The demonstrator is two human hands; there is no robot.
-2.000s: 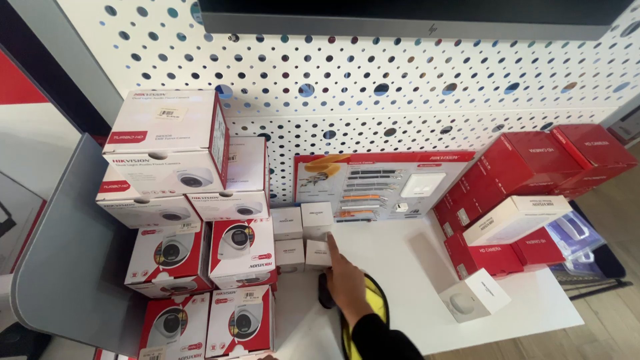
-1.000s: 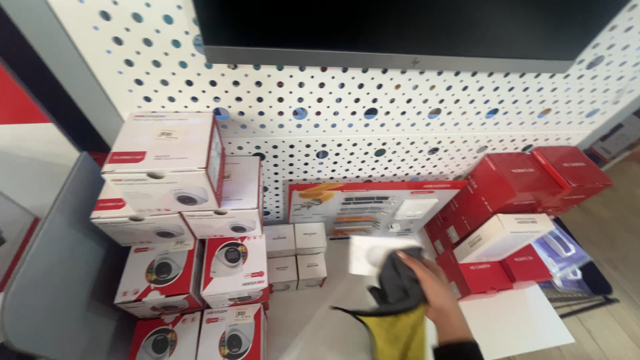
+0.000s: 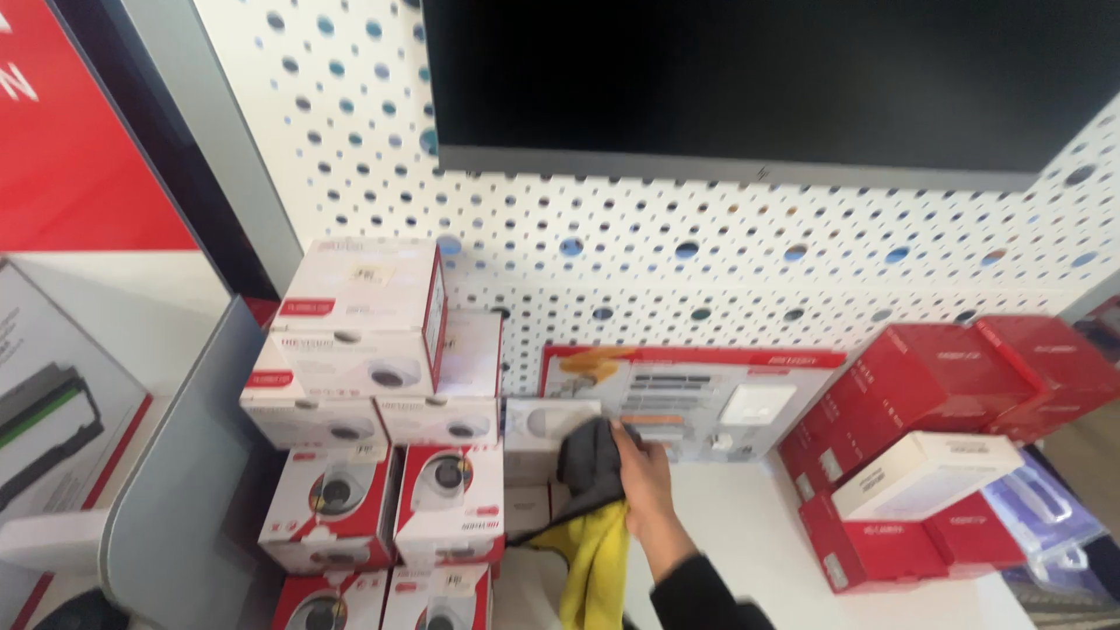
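Observation:
My right hand (image 3: 649, 481), in a black sleeve, holds a grey and yellow cloth (image 3: 591, 472) against a small white box (image 3: 538, 422). That box is above the small white boxes (image 3: 528, 506) beside the stacked camera boxes; whether it rests on them, the cloth and blur do not show. The cloth's yellow side hangs down over the white table (image 3: 731, 534). Just left stand white and red dome camera boxes (image 3: 451, 499) in a stack. A display panel of parts (image 3: 682, 407) leans on the perforated wall behind. My left hand is not in view.
Red camera boxes (image 3: 927, 376) are stacked at the right, with a white box (image 3: 927, 477) lying on the lower ones. A monitor (image 3: 752, 166) overhangs the table in front of the perforated board (image 3: 630, 227). A grey divider (image 3: 175, 490) borders the left stack.
The small white box at the table's right two seconds ago was near my right hand and the cloth one second ago. Now hand, cloth and a small white box are farther left, over the small boxes.

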